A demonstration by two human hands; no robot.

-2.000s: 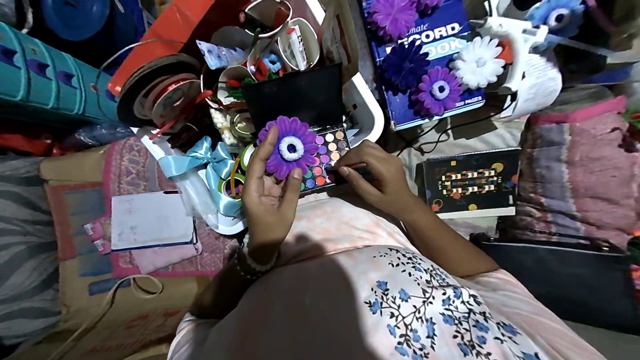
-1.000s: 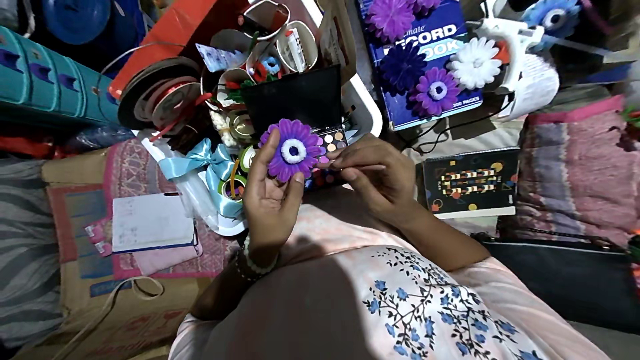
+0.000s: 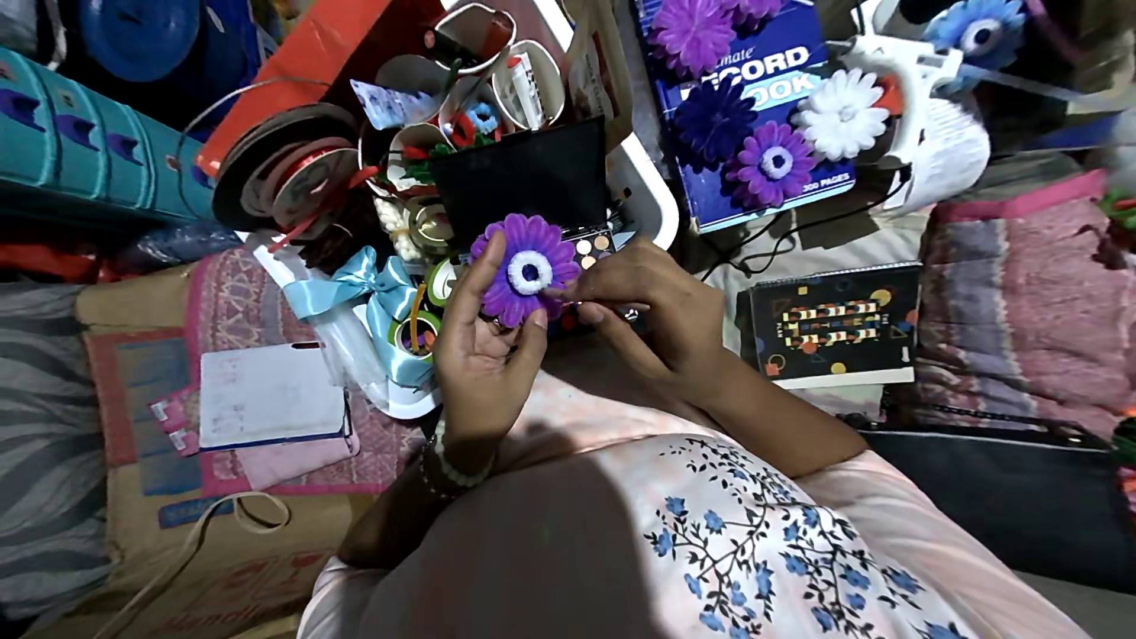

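My left hand (image 3: pixel 488 355) holds a purple fuzzy craft flower (image 3: pixel 552 257) with a white ring and dark centre, its thumb and fingers at the petals. Close to the flower's right lower petals is my right hand (image 3: pixel 661 311), thumb and forefinger pinched on something small and thin that I cannot make out. Behind both hands lies a makeup palette (image 3: pixel 593 247) with round pans, its black lid (image 3: pixel 524 177) raised. The hands and the flower hide much of the palette.
A white basket (image 3: pixel 655 191) holds paper tubes, ribbon spools (image 3: pixel 311 186) and a light blue bow (image 3: pixel 368 284). On the right are a blue record book (image 3: pixel 728 209) with fuzzy flowers on it, a white glue gun (image 3: pixel 914 98) and a black spiral notebook (image 3: pixel 834 328). An open notebook (image 3: pixel 271 395) lies left.
My right hand has moved from over the palette to the flower's right edge. The flower has stayed in my left hand.
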